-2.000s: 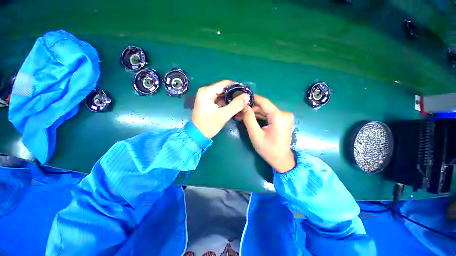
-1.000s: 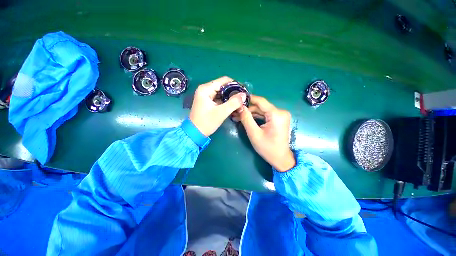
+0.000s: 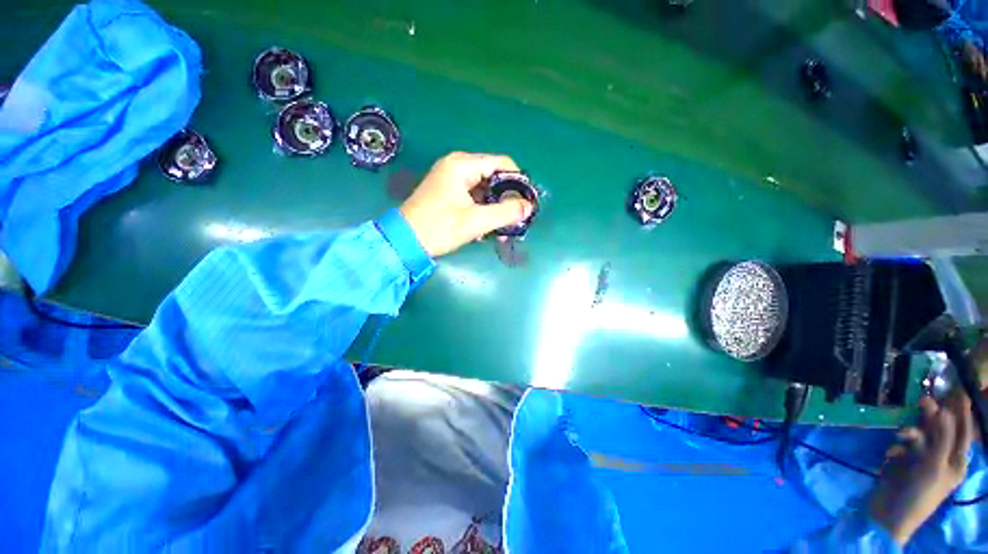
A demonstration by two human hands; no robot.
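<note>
My left hand (image 3: 455, 206) holds a round black unit (image 3: 514, 203) by its rim above the bench mat, with the thumb at its inner side. My right hand (image 3: 926, 465) is blurred at the lower right, just below the black soldering iron stand (image 3: 867, 330). A shiny metal part and a black cable are beside its fingers; whether it grips anything is unclear. Three units (image 3: 304, 128) sit clustered at the upper left, one more (image 3: 189, 157) lies beside the blue cloth, and another unit (image 3: 652, 200) lies right of the held one.
The crumpled blue cloth (image 3: 98, 108) covers the left side of the green mat (image 3: 466, 325). A round tin of metal wool (image 3: 748, 311) adjoins the stand. Dark units (image 3: 815, 78) lie on the green strip at the upper right. Cables hang at the mat's front edge.
My right hand has let go of the unit and moved to the far lower right. My left hand still holds the unit. The view has shifted to the right.
</note>
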